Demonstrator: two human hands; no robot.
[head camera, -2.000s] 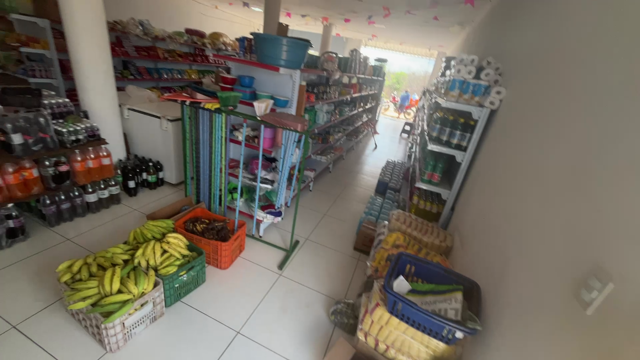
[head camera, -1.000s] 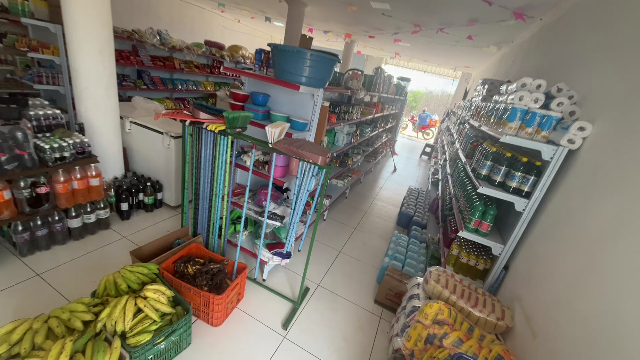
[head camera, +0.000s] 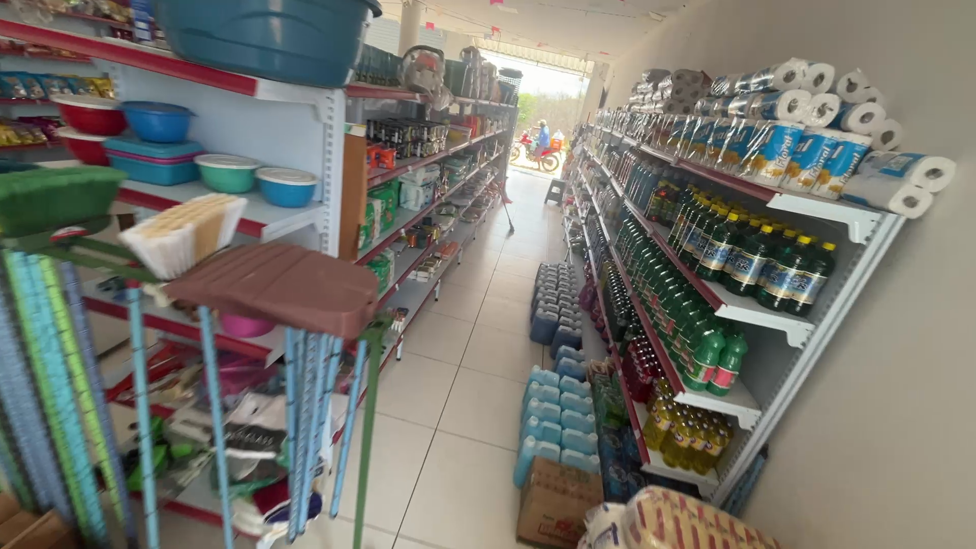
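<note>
Neither my left hand nor my right hand shows in the head view, so what they hold or touch is hidden. Nearest on the left is a green metal rack (head camera: 367, 442) of brooms with blue and green handles; a brown plastic broom head (head camera: 278, 286) and a white-bristled brush (head camera: 183, 232) lie at its top. A large blue plastic tub (head camera: 263, 38) sits on the shelf unit behind. On the right, shelves carry toilet paper rolls (head camera: 862, 118), dark bottles with yellow caps (head camera: 751, 255), green bottles (head camera: 705, 358) and yellow bottles (head camera: 686, 435).
A tiled aisle (head camera: 450, 381) runs between the shelves to a bright doorway, where a person (head camera: 543, 137) is by a red motorcycle (head camera: 537, 156). Light blue jugs (head camera: 541, 419), a cardboard box (head camera: 559, 499) and plastic-wrapped packs (head camera: 686, 522) stand along the aisle's right side.
The view has moved forward toward the aisle. The bananas and the orange crate seen earlier are out of view, while the broom rack and right-hand shelves are much closer.
</note>
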